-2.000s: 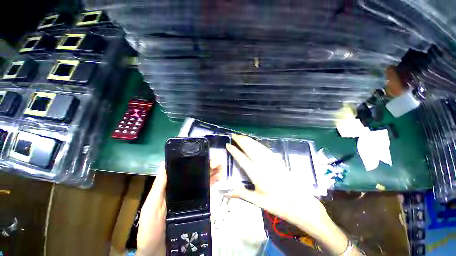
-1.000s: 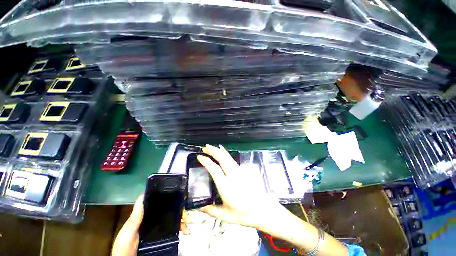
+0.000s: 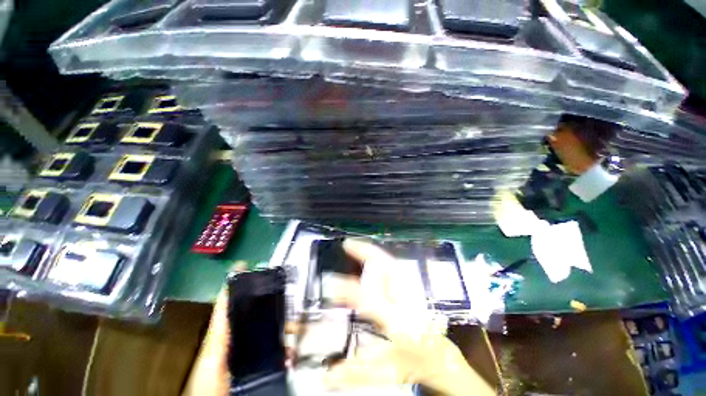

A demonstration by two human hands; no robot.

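My left hand (image 3: pixel 210 357) holds an open black flip phone (image 3: pixel 257 329) upright, its dark screen facing me; the keypad is mostly cut off by the lower edge. My right hand (image 3: pixel 391 313) is blurred, just right of the phone. A dark-edged piece with a pale centre, seemingly a screen lens (image 3: pixel 323 338), is at its fingers; the exact grip is unclear. Behind the hands lies the white lens tray (image 3: pixel 285 251) with black-framed lenses (image 3: pixel 445 280), partly covered by the right hand.
A tall stack of clear blister trays (image 3: pixel 371 170) stands behind. Closed phones sit in trays (image 3: pixel 147 286) at left. A red phone (image 3: pixel 221 229) lies on the green mat. Film scraps (image 3: pixel 499 285), white paper (image 3: pixel 560 249) and a dark tray (image 3: pixel 654 348) are at right.
The right hand has moved slightly right and down, with the lens now lower beside the phone. The view has shifted, so the stack and trays appear further right.
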